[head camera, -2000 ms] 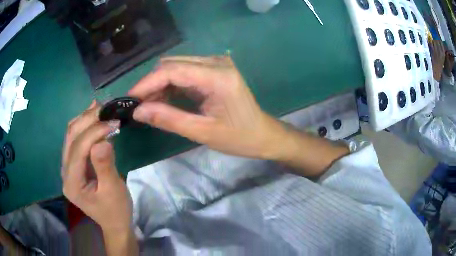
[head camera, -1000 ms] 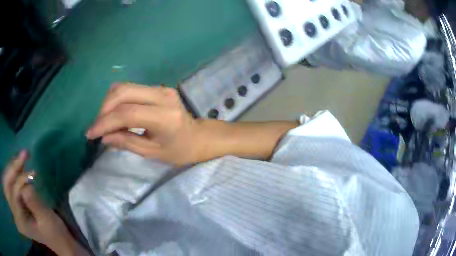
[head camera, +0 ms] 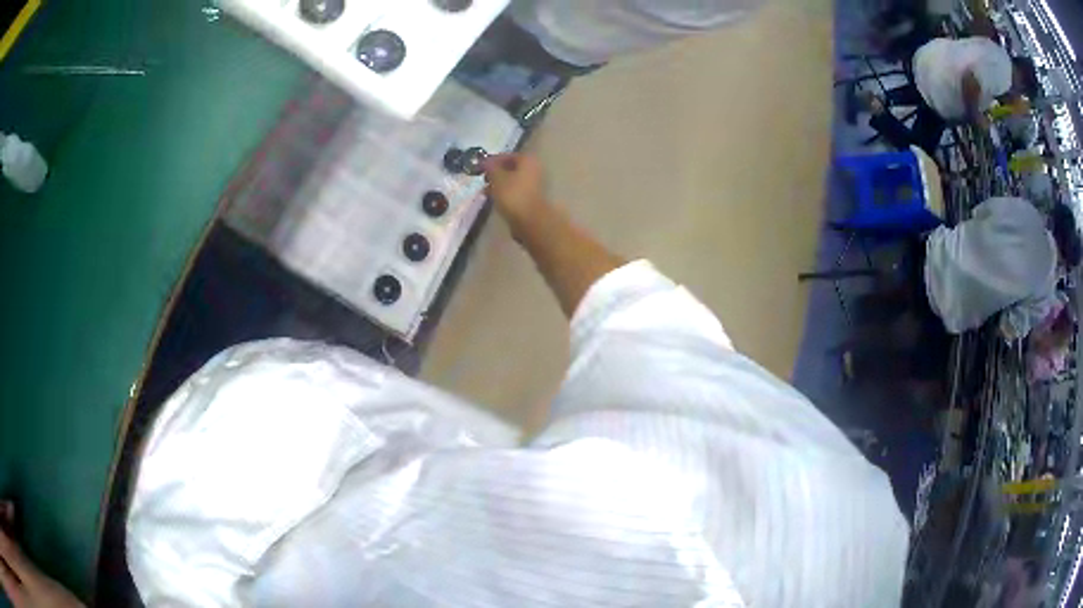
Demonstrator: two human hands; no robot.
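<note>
My right hand (head camera: pixel 515 188) reaches over the far edge of the pale lower tray (head camera: pixel 327 226). Its fingertips are on a round dark component (head camera: pixel 475 162), which is at the tray's end beside another disc (head camera: pixel 455 159). More dark discs lie in a row along the tray's right side, such as one near the corner (head camera: pixel 387 289). My left hand (head camera: pixel 26 580) is cut off by the frame's lower left edge; only part of it shows, and what it holds cannot be seen.
The white upper tray (head camera: pixel 410 89) with dark discs overhangs the lower tray. A white bottle (head camera: pixel 21 164) and a thin silver rod (head camera: pixel 86 70) lie on the green mat (head camera: pixel 131 202). Beyond the tan floor are a blue stool (head camera: pixel 885 190) and seated people in pale smocks (head camera: pixel 993 264).
The view has swung right. My right hand has moved from over the bench to the lower tray's far end, with a disc at its fingertips. My left hand has mostly left the picture.
</note>
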